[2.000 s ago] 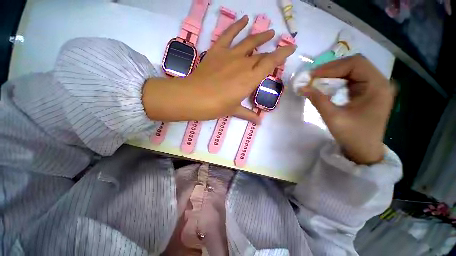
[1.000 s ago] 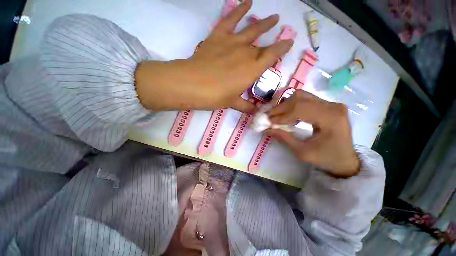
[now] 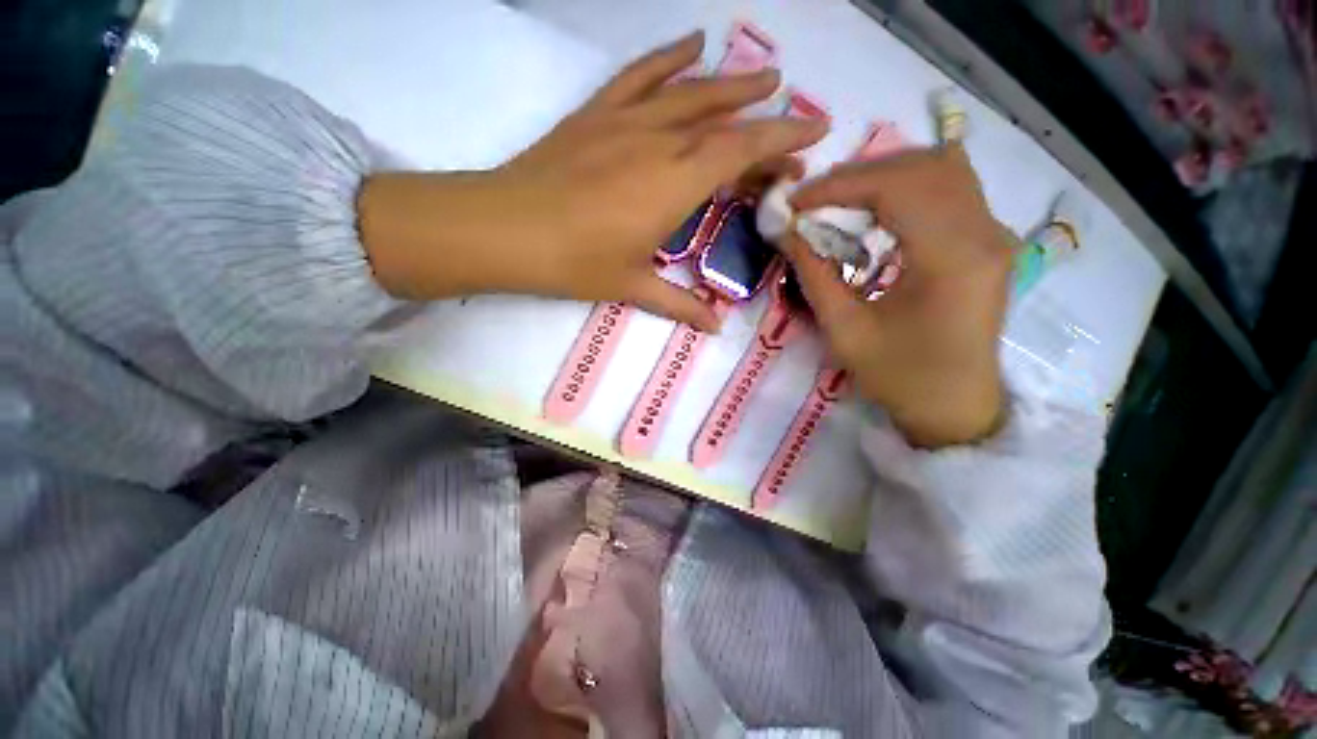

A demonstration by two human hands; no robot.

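Observation:
Several pink smartwatches lie side by side on the white mat. The dark screen of one watch [image 3: 737, 254] shows between my hands; the others are partly covered. Holed pink straps [image 3: 666, 390] point toward me. My left hand [image 3: 607, 181] lies spread over the watches, fingers apart, thumb beside a watch. My right hand [image 3: 924, 274] pinches a white wiping cloth [image 3: 838, 234], its tip at the upper right edge of the uncovered screen. Whether the tip touches the glass cannot be told.
The white mat [image 3: 477, 358] has a yellowish front edge close to my smock. A green-handled tool [image 3: 1031, 266] lies at the right, and a small white-yellow stick [image 3: 949, 119] lies at the far edge. Flower-patterned fabric [image 3: 1199, 101] shows beyond the mat.
The watches have shifted rightward in view. My left hand stays spread over them. My right hand moved left from beside the watches, then up from the straps to a screen, still pinching the cloth.

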